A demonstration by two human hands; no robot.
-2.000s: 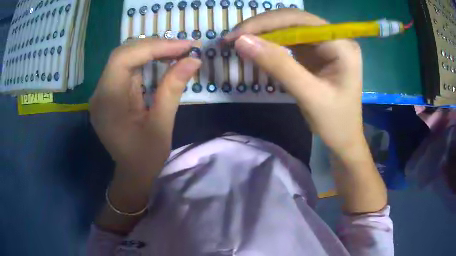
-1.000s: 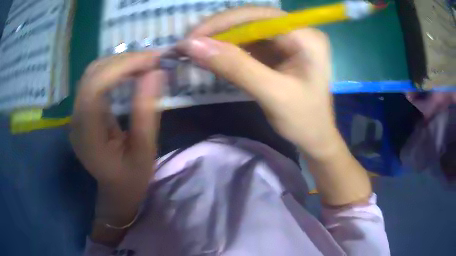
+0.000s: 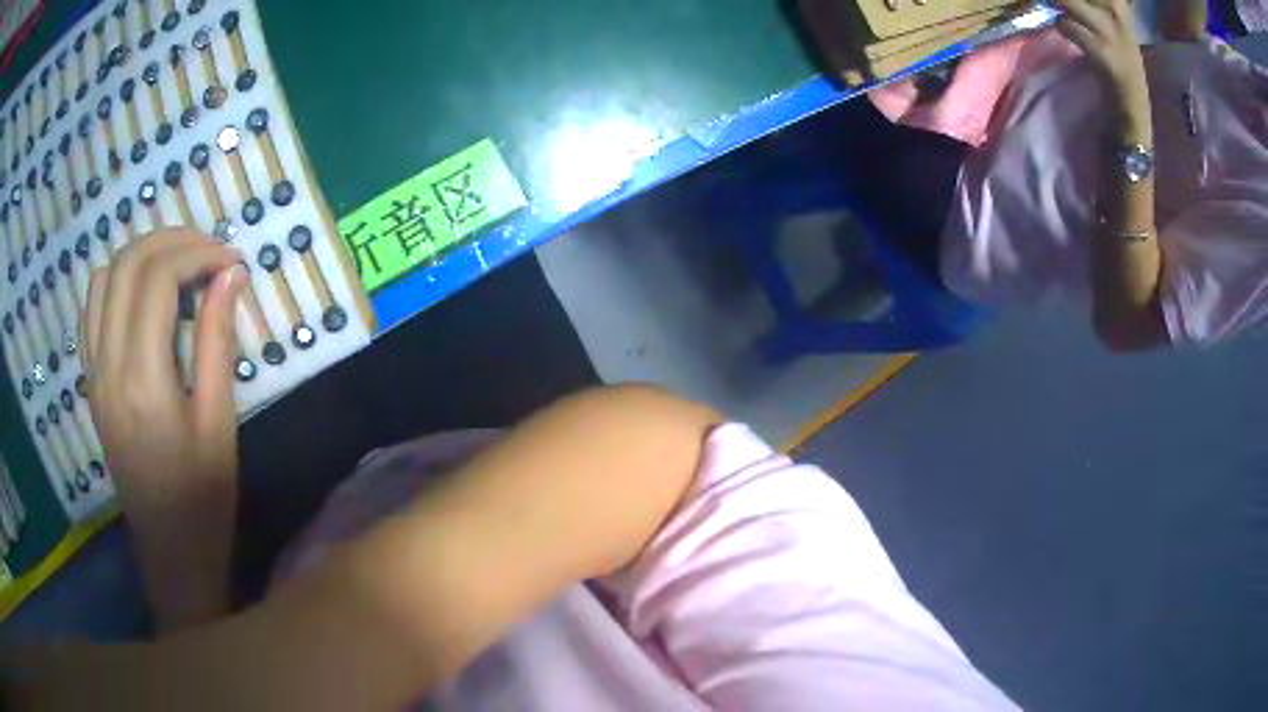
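A white foam tray (image 3: pixel 331 267) lies at the left, with bands of small round dark-rimmed units (image 3: pixel 303 335) paired across tan strips. My left hand (image 3: pixel 150 327) is over the lower part of the tray, fingers curled, with the thumb tip close to the index finger. Whether a unit is between its fingertips cannot be told. My right forearm is bent and crosses the lower picture toward the left edge, blurred. My right hand is out of the picture, and the yellow pen-like tool does not show.
A green label with black characters (image 3: pixel 434 216) is on the green bench (image 3: pixel 417 70), beside blue edging tape (image 3: pixel 758 118). Brown trays (image 3: pixel 925 31) stand at the bench's far right. A person in pink workwear (image 3: pixel 1036 209) sits there. A blue stool (image 3: pixel 848 271) is below the bench.
The view has swung right, so the tray now lies at the left, tilted. The right hand and yellow tool have left the picture. The green label and another person have come into view.
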